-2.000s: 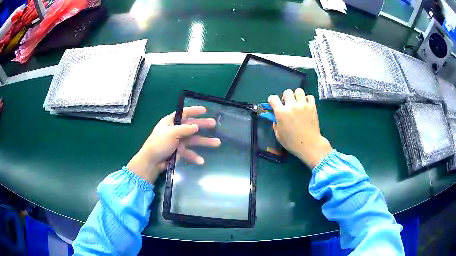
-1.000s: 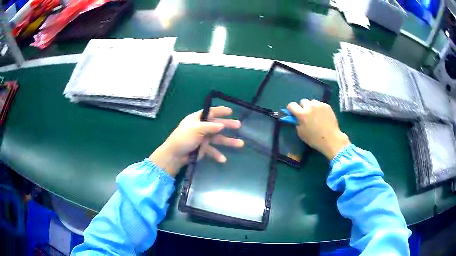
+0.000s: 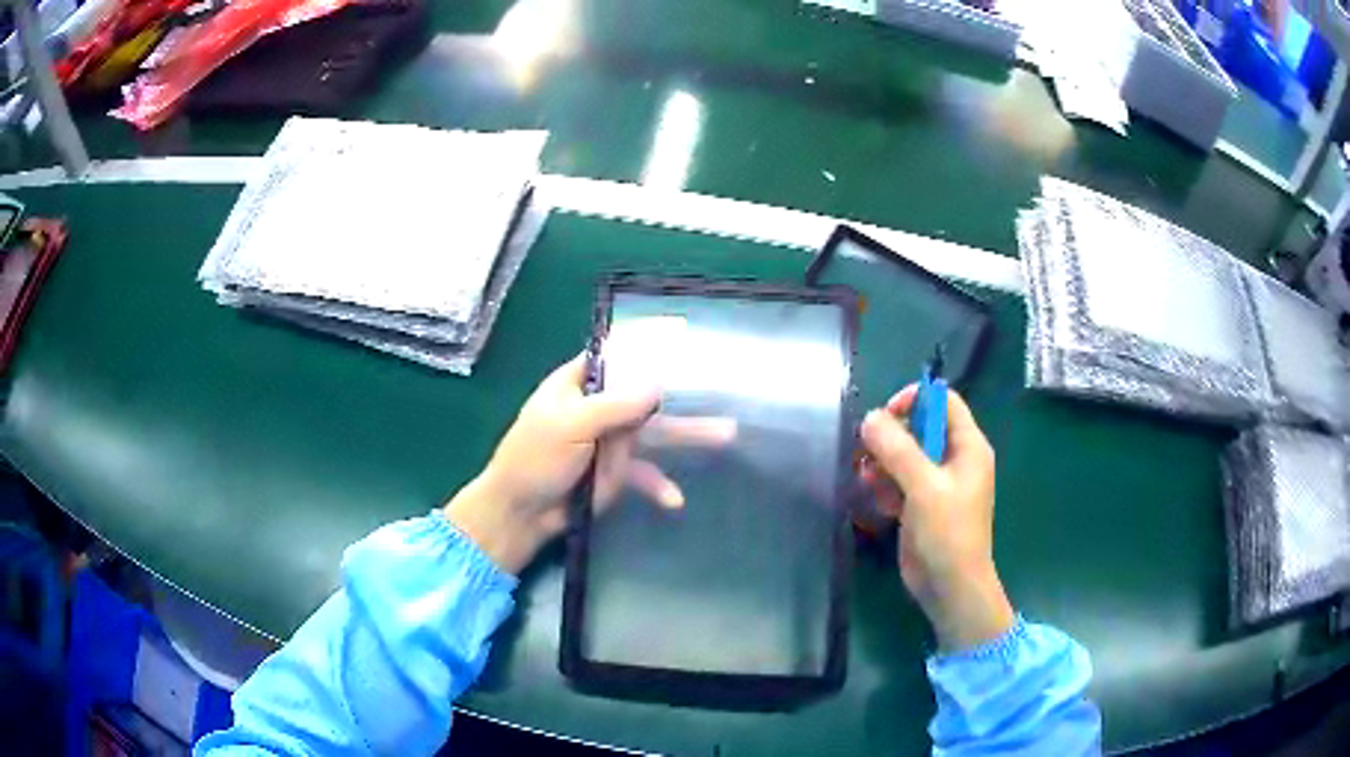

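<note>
A clear touch panel [image 3: 726, 547] with a black border is held upright in front of me, above the bench. My left hand [image 3: 570, 451] grips its left edge, thumb on the near face and fingers showing through the glass. My right hand [image 3: 933, 503] holds blue-handled cutters [image 3: 931, 417] with the dark tip pointing up, beside the panel's right edge. Some right fingertips are at that edge; whether they touch it is unclear. A second black-bordered panel [image 3: 925, 308] lies on the bench behind, partly hidden by the held panel. A small orange patch shows near the held panel's upper right corner.
A pile of white bubble bags [image 3: 385, 222] lies at left. Thick silvery bagged stacks [image 3: 1155, 303] lie at right. Red plastic [image 3: 222, 52] is at the upper left, red-edged panels [image 3: 27, 289] at the far left. A white box [image 3: 1177, 89] and papers are at the upper right.
The cutters have left the held panel's upper right corner and now point upward in my right hand, lower down. The held panel is turned straighter. The view has shifted.
</note>
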